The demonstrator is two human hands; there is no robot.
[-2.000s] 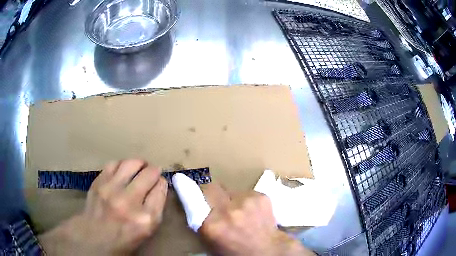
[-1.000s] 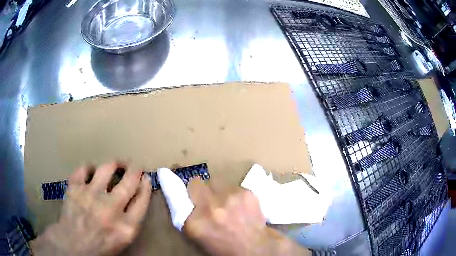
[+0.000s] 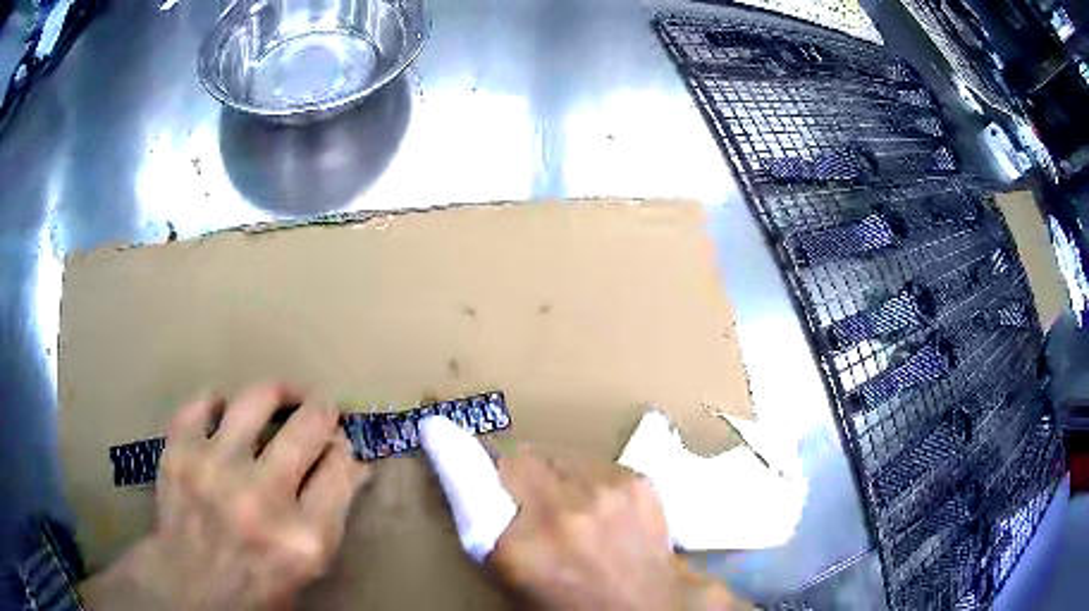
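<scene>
A black link-patterned watch strap (image 3: 388,433) lies flat on brown cardboard (image 3: 394,287). My left hand (image 3: 257,489) presses down on its left-middle part with spread, bent fingers and hides that part. My right hand (image 3: 585,525) has a white cloth (image 3: 469,487) wrapped tightly over one fingertip, which touches the strap towards its right end. A loose white cloth end (image 3: 723,483) trails to the right of my right hand, over the cardboard's edge. Both hands are slightly blurred.
A shiny round metal bowl (image 3: 313,60) stands beyond the cardboard on the steel table (image 3: 514,131). A large black wire mesh rack (image 3: 824,281) with several black straps fills the right side. More brown cardboard (image 3: 1032,257) shows beyond the rack.
Since the first frame, my left hand has moved left and spread its fingers on the strap. The strap's left end has shifted down and right. My cloth-covered finger moved left along the strap, then back right.
</scene>
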